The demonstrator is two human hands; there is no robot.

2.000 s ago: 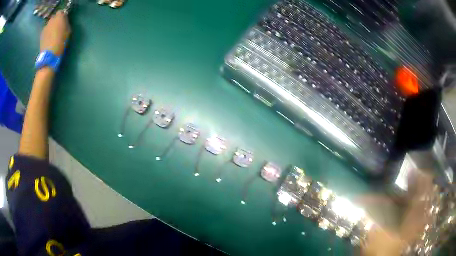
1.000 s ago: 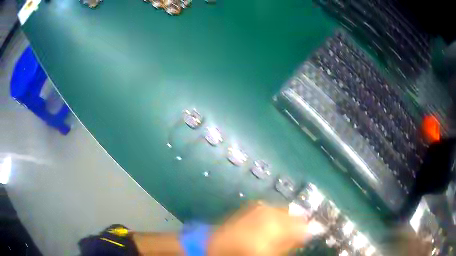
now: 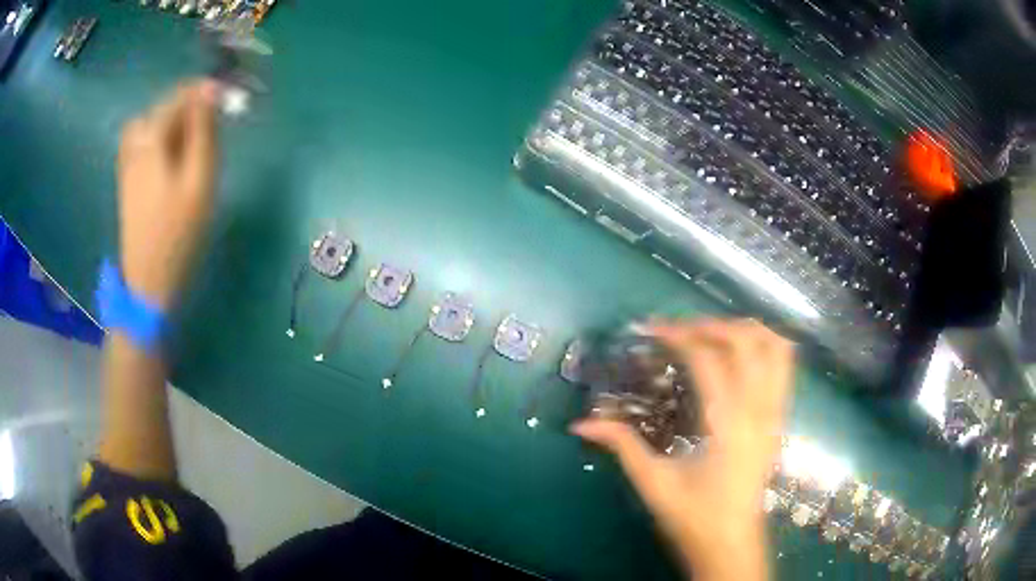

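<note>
My left hand (image 3: 168,187), with a blue wristband, is at the upper left. Its fingertips pinch a small blurred dark and silver piece (image 3: 235,93), which I take for a circuit board. My right hand (image 3: 721,437) grips a dark board stack (image 3: 640,392) between thumb and fingers, over the right end of the row. Wired units (image 3: 452,317) lie in a slanting row on the green mat, their thin leads trailing toward the near edge. The stack partly hides one unit. A touching strip of circuit boards (image 3: 854,516) lies to the right of my right hand.
Stacked clear blister trays (image 3: 704,182) with black parts fill the upper right. An orange-red object (image 3: 929,165) and a black object (image 3: 960,261) stand beyond. A glittering board pile (image 3: 1000,477) is at far right. Gold-silver pieces (image 3: 210,9) lie at top left. A blue stool (image 3: 34,284) is at left.
My left hand has moved from beside the board strip to the upper left and now holds a small piece. My right hand has come over the row with the board stack. The camera view has shifted.
</note>
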